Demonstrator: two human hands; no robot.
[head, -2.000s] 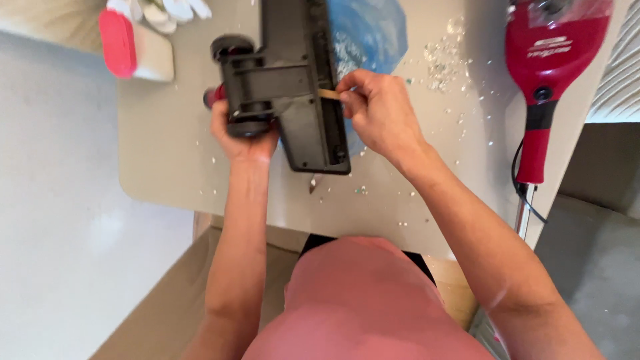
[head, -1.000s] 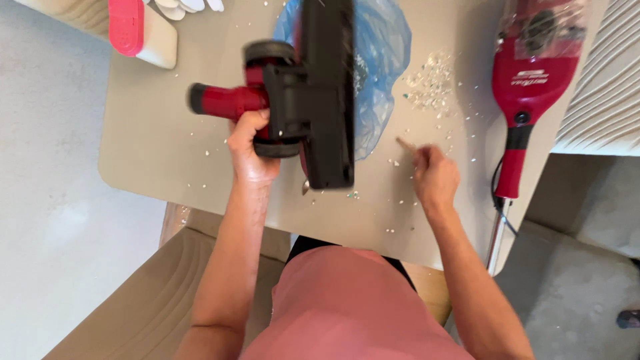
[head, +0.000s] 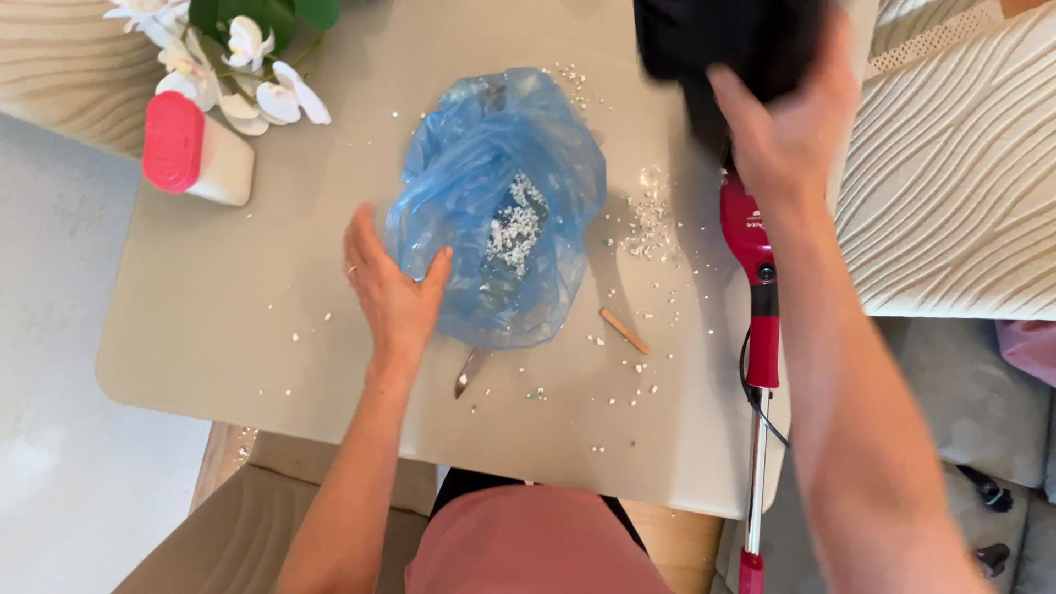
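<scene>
My left hand (head: 396,289), fingers apart and empty, is at the left edge of a crumpled blue plastic bag (head: 569,173) with white granules (head: 516,235) inside. At the upper right my right hand (head: 784,124) grips the black vacuum floor head (head: 726,41), blurred and cut off by the frame's top. It is above the red stick vacuum (head: 742,219), which lies along the table's right side. A short wooden stick (head: 624,331) lies right of the bag. Below the bag is a small pointed metal tool (head: 464,378), its upper end partly hidden.
Granules (head: 652,219) are scattered over the beige table (head: 206,330), thickest right of the bag. A white container with a red lid (head: 223,161) and white artificial-looking orchids (head: 280,91) are at the upper left. A black cord (head: 755,400) hangs by the vacuum tube. Patterned chairs (head: 957,190) flank the table.
The floor head has passed from my left hand to my right hand and moved to the upper right. My right hand has let go of the wooden stick, which lies on the table.
</scene>
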